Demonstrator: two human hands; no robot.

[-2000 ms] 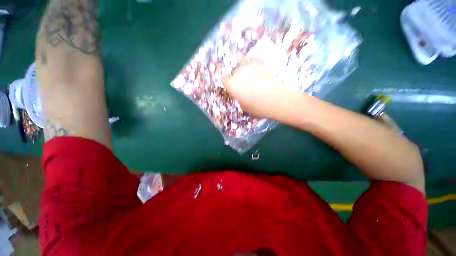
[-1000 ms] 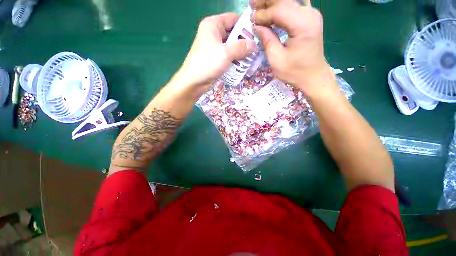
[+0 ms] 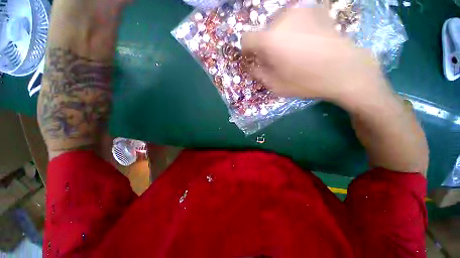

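A clear poly bag (image 3: 227,55) full of tiny coppery and silver pieces lies on the green bench in front of me. My right hand (image 3: 297,55), blurred, is over the middle of the bag, with its fingertips down among the pieces; whether they grip any is hidden. My left forearm reaches up at the left, and my left hand (image 3: 103,7) is blurred and cut off by the top edge, so what it holds cannot be seen. A loose square piece (image 3: 260,139) lies just below the bag.
A white clip fan (image 3: 17,38) stands at the far left, partly behind my left forearm. A white clip base (image 3: 451,48) is at the right edge. A clear plastic bag (image 3: 454,174) is at the lower right. A white fan part (image 3: 125,151) shows below the bench edge.
My hands have parted from the white slotted part held above the bag. My right hand has come down onto the pieces; my left has moved left and up.
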